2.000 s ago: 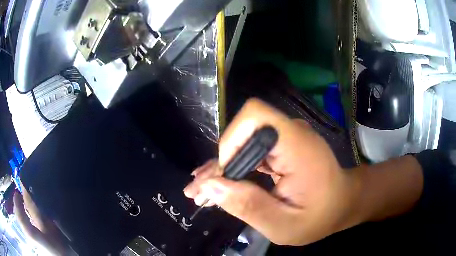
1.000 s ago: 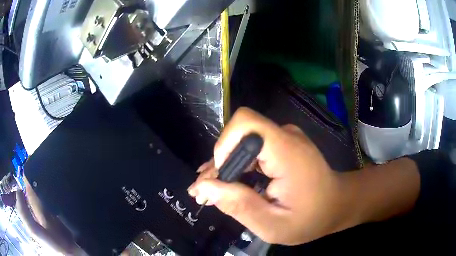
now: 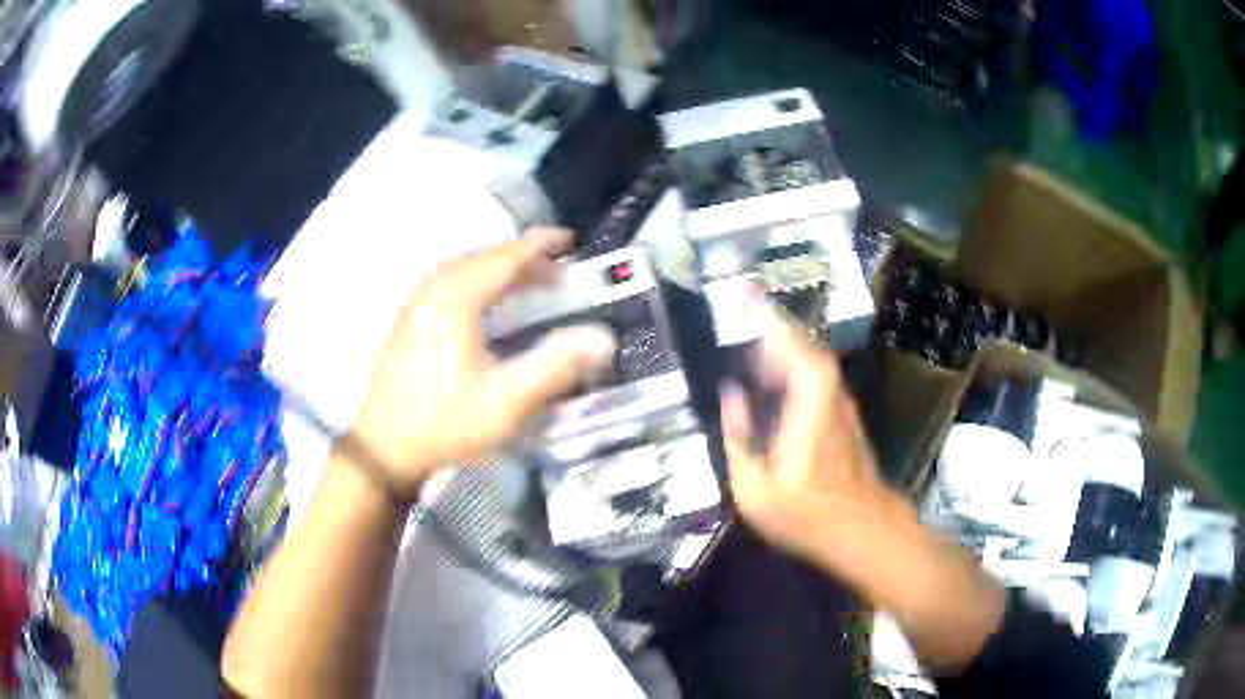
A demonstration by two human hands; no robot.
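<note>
The nearer screw feeder (image 3: 621, 396), a grey-white box with a dark window and a red light, stands in front of me. My left hand (image 3: 458, 362) is at its upper left, thumb and fingers spread over its edge; whether they touch it is blurred. My right hand (image 3: 806, 444) is at its right side, fingers raised between it and the second feeder (image 3: 771, 212). The right fingers are blurred and I cannot tell if they hold anything. No screwdriver can be made out.
A heap of blue wrapped packs (image 3: 164, 437) lies at the left. A large white stack (image 3: 362, 266) is behind my left hand. An open brown carton (image 3: 1174, 328) and white and black security cameras (image 3: 1106, 519) are at the right. A ridged white stack (image 3: 471, 574) is at the near side.
The close black panel with small dials and the hand screwdriver no longer show. The view is wider, with both feeders upright. My left hand has come up from the left edge to the feeder.
</note>
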